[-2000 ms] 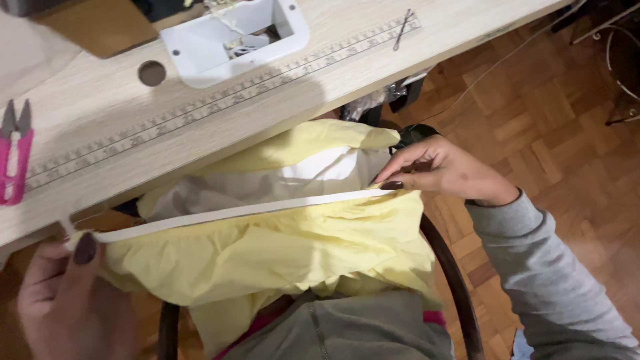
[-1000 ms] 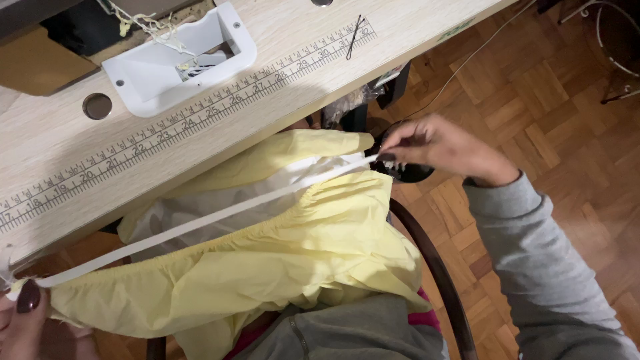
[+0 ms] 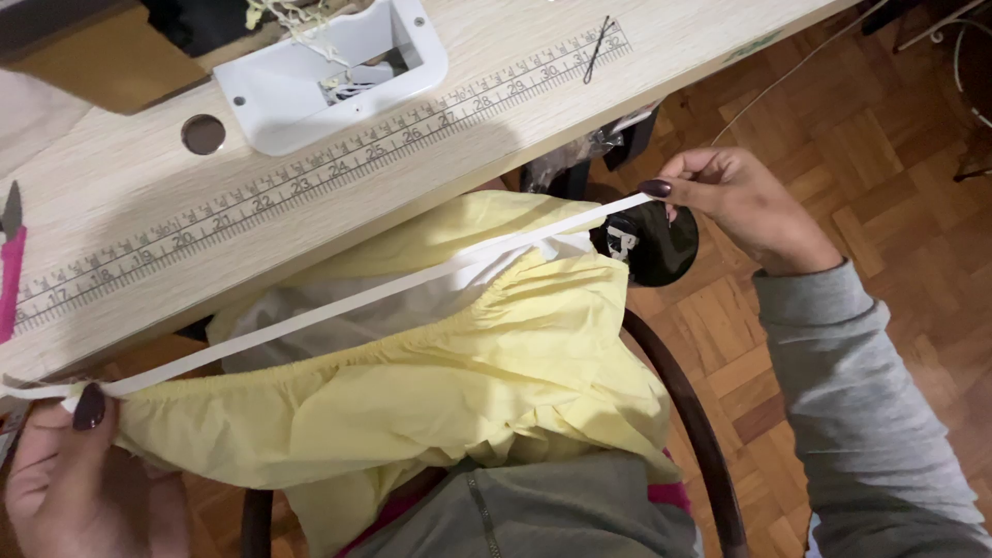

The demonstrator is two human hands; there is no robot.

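Observation:
A narrow white elastic band (image 3: pixel 372 297) runs taut and slanting between my hands. My left hand (image 3: pixel 85 465), at the lower left, pinches its one end together with the gathered edge of a yellow fabric piece (image 3: pixel 387 411). Between thumb and fingers, my right hand (image 3: pixel 728 201) grips the band's other stretch, off the cloth. The yellow fabric, gathered along its upper edge and showing a white inner layer (image 3: pixel 294 325), lies over my lap below the band. Part of the left hand's fingers is hidden.
A wooden table (image 3: pixel 465 147) with a printed ruler (image 3: pixel 341 174) bears a white plastic inset tray (image 3: pixel 271 116), a black hairpin (image 3: pixel 598 50) and pink-handled thread snips (image 3: pixel 11 263) at the left. A dark curved chair frame (image 3: pixel 697 426) stands around my lap, above a parquet floor.
The white band, earlier lying along the gathered fabric edge, is now stretched apart from it. My right hand has let go of the fabric edge and moved up and outward with the band.

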